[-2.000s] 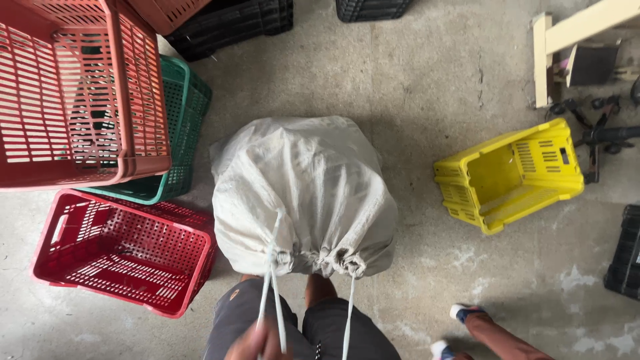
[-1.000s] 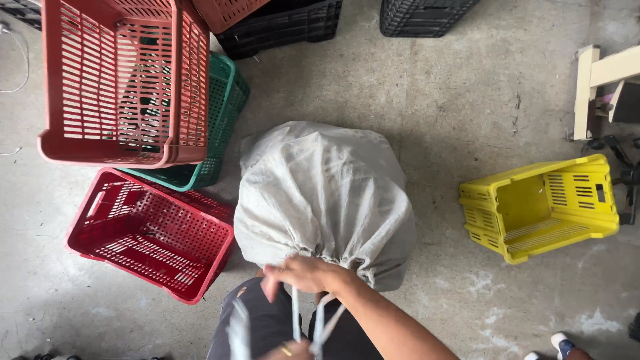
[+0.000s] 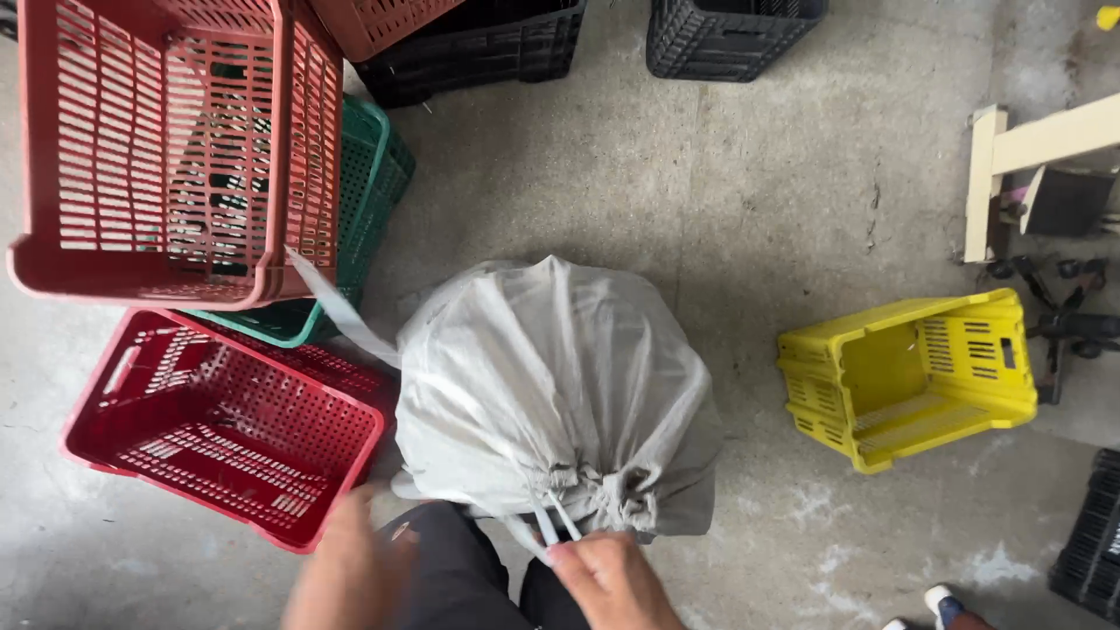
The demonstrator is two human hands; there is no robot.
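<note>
A full, light grey fabric drawstring bag (image 3: 551,376) stands on the concrete floor against my legs, its gathered mouth towards me. My right hand (image 3: 608,573) is closed on the pale flat drawstring (image 3: 544,518) just below the gathers. Left of the bag, beside the red crate, my left hand (image 3: 354,551) is motion-blurred, so its fingers and anything in them cannot be made out. A loose pale strap end (image 3: 337,311) flies up at the bag's upper left, over the crates.
On the left are a red plastic crate (image 3: 227,429), a green one (image 3: 372,175) and a salmon one (image 3: 280,157). Black crates (image 3: 735,39) lie at the top. A yellow crate (image 3: 906,376) is right, near a cream metal frame (image 3: 984,184). Another person's foot (image 3: 945,604) shows lower right.
My hands, together near the bag's mouth one second ago, are now apart, the left one out to the left. A strap end has swung up at the bag's upper left.
</note>
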